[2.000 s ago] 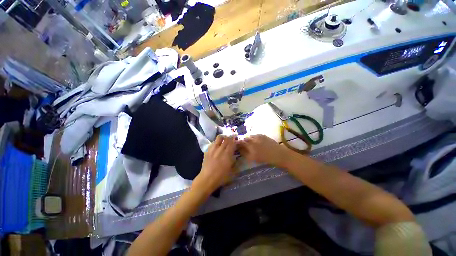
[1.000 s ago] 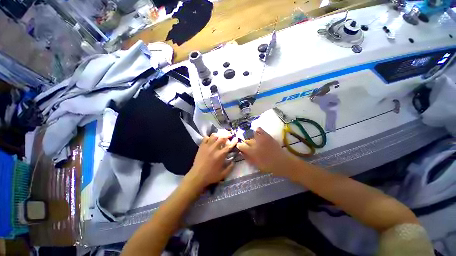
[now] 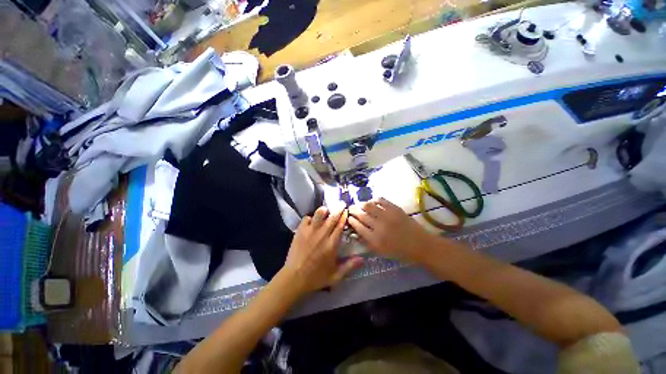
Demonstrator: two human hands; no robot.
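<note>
My left hand (image 3: 319, 247) lies on the machine bed just in front of the needle, fingers forward and thumb out to the right. My right hand (image 3: 385, 229) is beside it, fingertips meeting near the lit presser foot (image 3: 345, 196). The small piece under my fingertips is mostly hidden, so I cannot tell if either hand grips it. A black fabric panel (image 3: 226, 197) lies left of the needle over a light grey garment body (image 3: 186, 270). Scissors (image 3: 451, 201) with yellow and green handles lie right of the needle.
The white sewing machine head (image 3: 438, 95) spans the back. Heaped grey cloth (image 3: 139, 135) lies at left, beside a taped brown surface (image 3: 87, 270). A blue basket (image 3: 16, 270) is far left. A black scrap (image 3: 285, 25) lies on the wooden table behind. More grey cloth (image 3: 635, 270) is at right.
My left hand's thumb has spread out to the right and its fingers lie flatter. The black panel has shifted and bunched slightly beside the needle. The camera view has shifted a little.
</note>
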